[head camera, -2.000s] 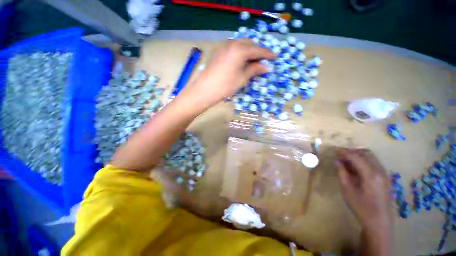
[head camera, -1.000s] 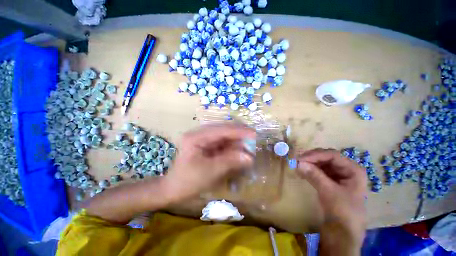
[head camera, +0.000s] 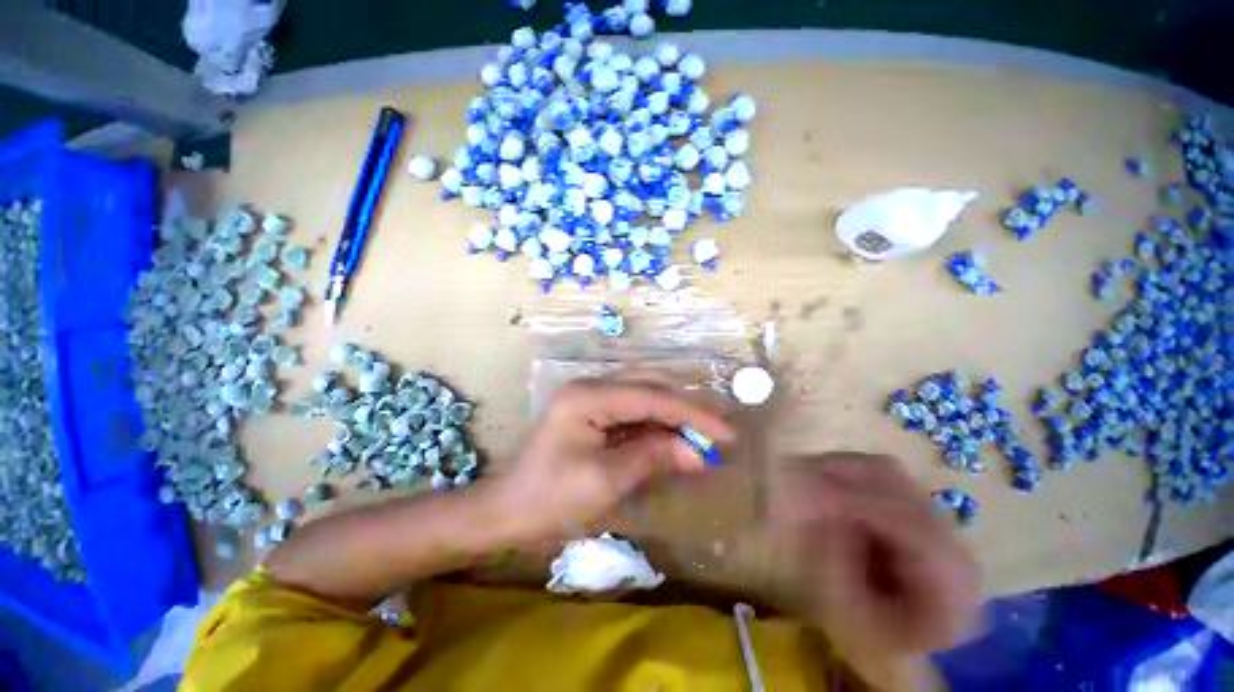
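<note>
My left hand (head camera: 616, 453) is over the clear plastic sheet (head camera: 582, 368) and pinches a small piece (head camera: 698, 446) with a blue end and a pale part. My right hand (head camera: 880, 554) is blurred, just right of the sheet; whether it holds anything cannot be told. The flat white disc (head camera: 752, 385) lies at the sheet's right side. A single blue-and-pale piece (head camera: 612, 322) lies at the sheet's far part. Pale caps (head camera: 406, 426) lie in a heap at left, blue-and-white bases (head camera: 961, 419) at right.
A heap of assembled pieces (head camera: 596, 162) lies at the far middle. A dark-blue craft knife (head camera: 363, 216) lies left of it. A white spoon-shaped dish (head camera: 904, 223) is at upper right. A blue tub (head camera: 115, 365) stands far left. A white tissue wad (head camera: 605, 565) is near my body.
My hands have drawn back a little and lower, and the right has left its pinch spot by the disc. A small piece now shows in my left fingertips, another on the sheet.
</note>
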